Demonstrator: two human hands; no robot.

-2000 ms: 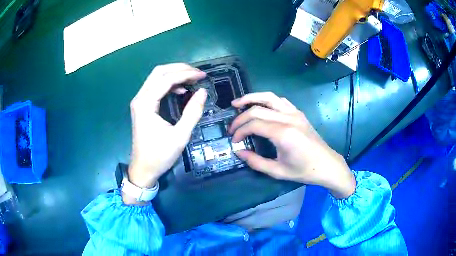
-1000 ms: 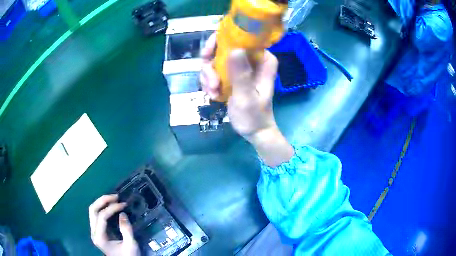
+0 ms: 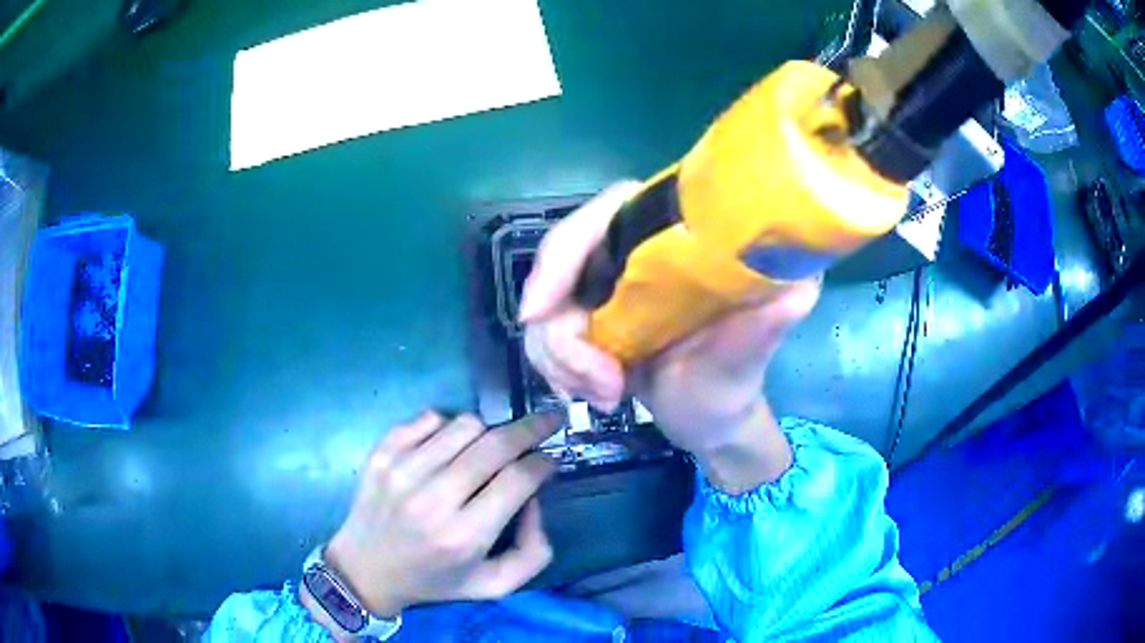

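Note:
My right hand (image 3: 678, 364) is closed around the yellow-orange electric screwdriver (image 3: 753, 201), held tilted over the housing. The driver's tip is hidden behind my hand. The open black device housing (image 3: 509, 270) lies on the dark fixture (image 3: 490, 226) at the middle, largely covered by my right hand and the driver. Silvery-white patches show in its lower half. My left hand (image 3: 446, 509) is at the lower left, with its fingertips at the housing's lower left edge. I cannot tell whether those fingers hold a small part.
A small blue bin (image 3: 141, 327) with dark contents stands at the left. A cream-white paper sheet (image 3: 396, 82) lies at the back. The white-grey screw feeder (image 3: 973, 163) is partly hidden behind the driver. A blue bin (image 3: 1032, 220) is at the right.
My right hand, empty at first, took hold of the screwdriver near the feeder and has brought it over the housing. My left hand has moved from the housing's upper part to its lower left edge.

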